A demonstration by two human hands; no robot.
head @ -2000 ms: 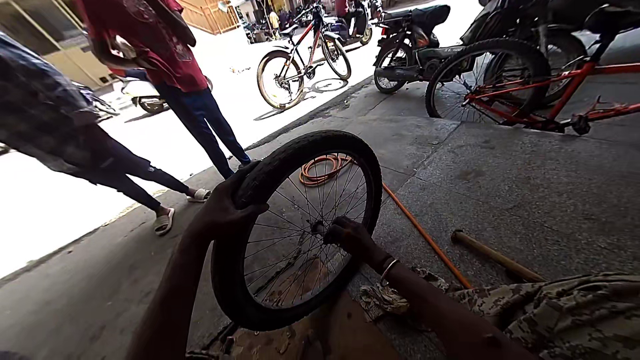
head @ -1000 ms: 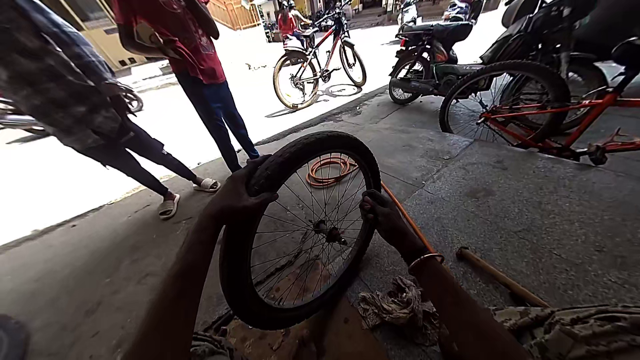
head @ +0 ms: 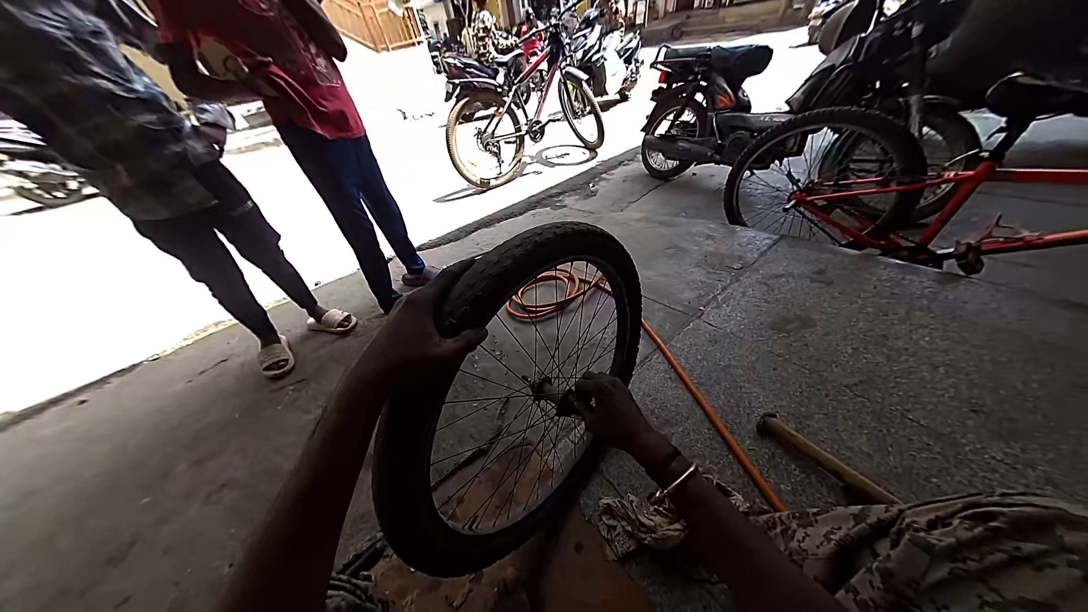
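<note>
A spoked bicycle wheel with a black tyre [head: 633, 314] stands upright and slightly tilted before me. Around the tyre's upper left side, my left hand [head: 429, 327] is closed, thumb toward the spokes. My right hand [head: 608, 408] has its fingers at the end of the wheel hub [head: 544, 389], on the wheel's right side; whether they grip the axle or only touch it is hard to tell. A crumpled cloth [head: 637, 523] lies below my right wrist.
An orange hose [head: 701, 399] runs from a coil behind the wheel. A wooden handle [head: 824, 459] lies at right. A red bicycle [head: 952, 200] and motorcycle [head: 722, 119] stand behind, another bicycle [head: 527, 119] farther off. Two people [head: 331, 170] stand at left.
My right hand went from the hub to the wheel's right rim, and is now back at the hub. My left hand has stayed on the tyre.
</note>
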